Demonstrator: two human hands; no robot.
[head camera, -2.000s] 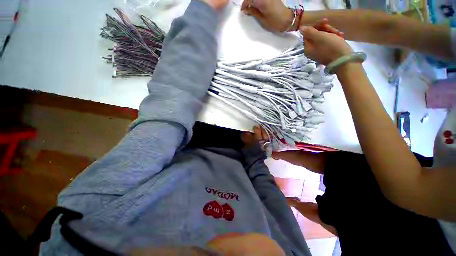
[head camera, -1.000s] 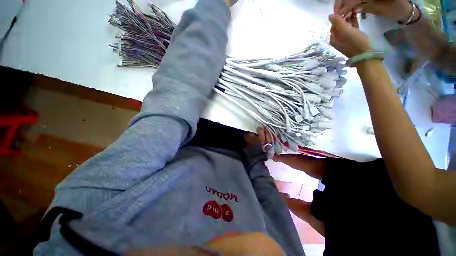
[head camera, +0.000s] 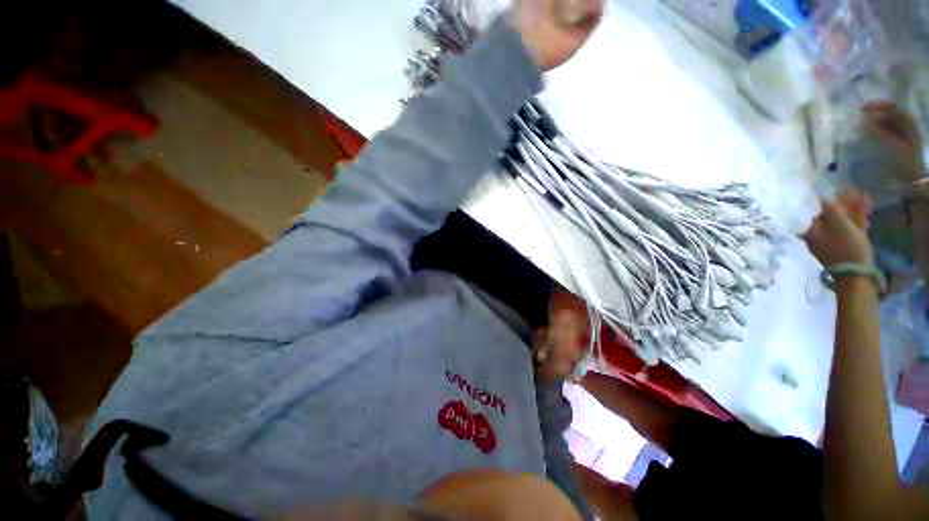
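A thick sheaf of white cables (head camera: 652, 239) lies on the white table, its white connector ends (head camera: 728, 275) fanned to the right. Black bands show near my left forearm, which crosses over the sheaf. The dark wire ends (head camera: 440, 41) stick out on the forearm's other side. My left hand (head camera: 560, 29) is blurred at the top edge, above the table, its fingers partly cut off. My right hand (head camera: 563, 341) is low at the table's near edge, beside a white cable that hangs over the edge. Its grip is unclear.
Another person's hand with a pale bangle (head camera: 843, 236) is right of the sheaf, a second blurred hand (head camera: 891, 127) beyond it. Crumpled clear plastic and a blue item (head camera: 769, 18) lie at the upper right. A red stool (head camera: 76, 127) stands on the floor at left.
The view has turned and shifted, so the sheaf now slants down to the right. My left hand has come into view at the top. The other person's hands have moved apart.
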